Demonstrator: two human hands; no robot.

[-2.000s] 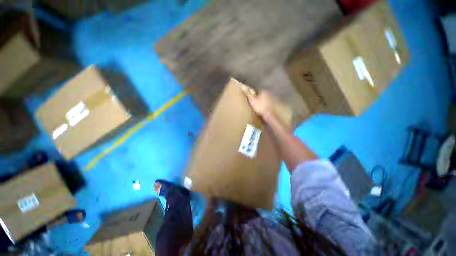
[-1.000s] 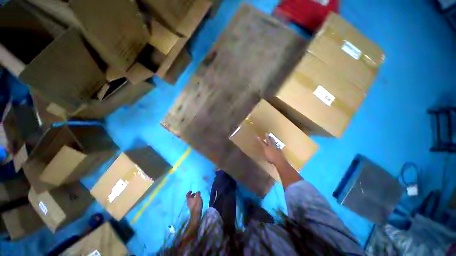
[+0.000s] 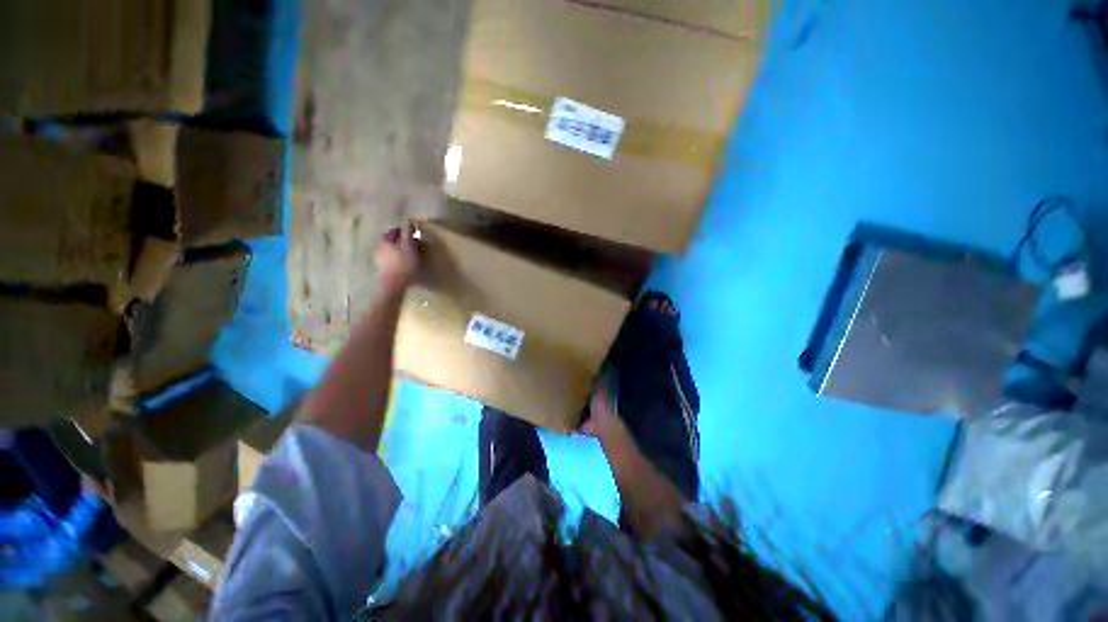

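Observation:
A sealed carton (image 3: pixel 516 318) with a white label lies at the near end of the wooden pallet (image 3: pixel 365 146), slightly tilted in line against a larger sealed carton (image 3: pixel 583 182), with a dark gap between them. My left hand (image 3: pixel 399 258) holds its far left corner. My right hand (image 3: pixel 598 413) is at its near right corner, fingers partly hidden by the box. The larger carton has clear tape and a white label.
Open cartons (image 3: pixel 194 182) with raised flaps stand along the left. A grey square plate (image 3: pixel 930 331) lies on the blue floor at right, with a cable behind it. Pale plastic-like material (image 3: pixel 1033 474) lies at the lower right. My legs are just below the carton.
My left hand has come from the floor side onto the carton's far left corner. My right hand has moved from its top to the near right corner. The view has turned and moved closer.

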